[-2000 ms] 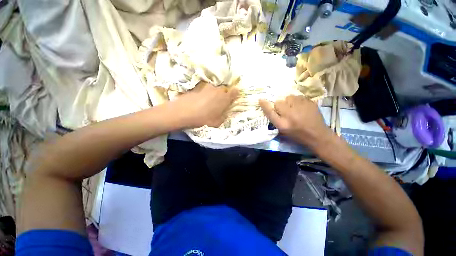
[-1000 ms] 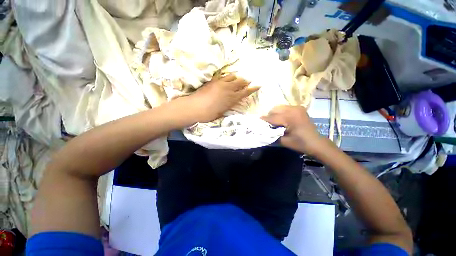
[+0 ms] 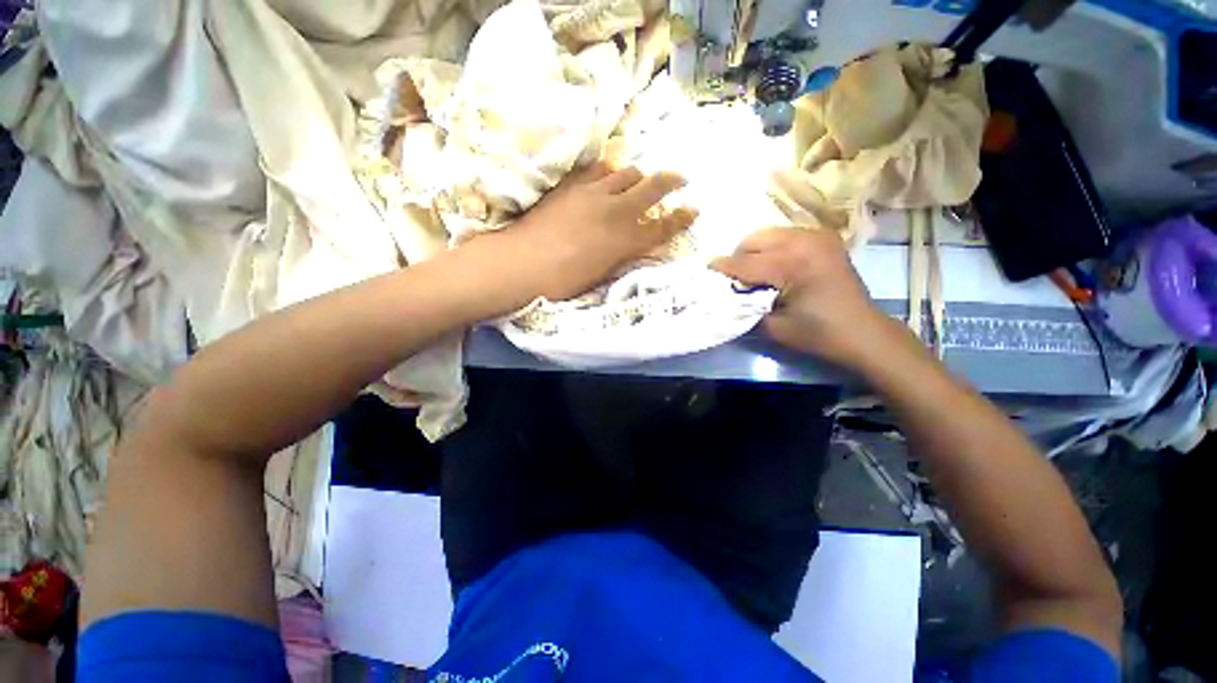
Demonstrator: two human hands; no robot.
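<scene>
A cream garment piece point(image 3: 641, 314) with a gathered section lies at the table's front edge, its upper part washed out by the lamp. My left hand point(image 3: 594, 230) lies on the cloth from the left with its fingers spread. My right hand point(image 3: 801, 287) has its fingers closed on the cloth's right edge; a small dark item shows at the fingertips, too small to name. The needle area of the sewing machine point(image 3: 894, 40) is beyond my hands, hidden by glare.
A large beige garment heap point(image 3: 200, 147) covers the left side. Right of the needle are bunched ruffled cloth point(image 3: 888, 127) with hanging ties, a black flat box point(image 3: 1038, 174) and a purple ring point(image 3: 1185, 280). A ruler scale point(image 3: 1021, 334) runs along the front edge.
My left hand has opened from a fist and lies flatter on the cloth. My right hand has moved from lying on the cloth to gripping its right edge. The view has shifted slightly.
</scene>
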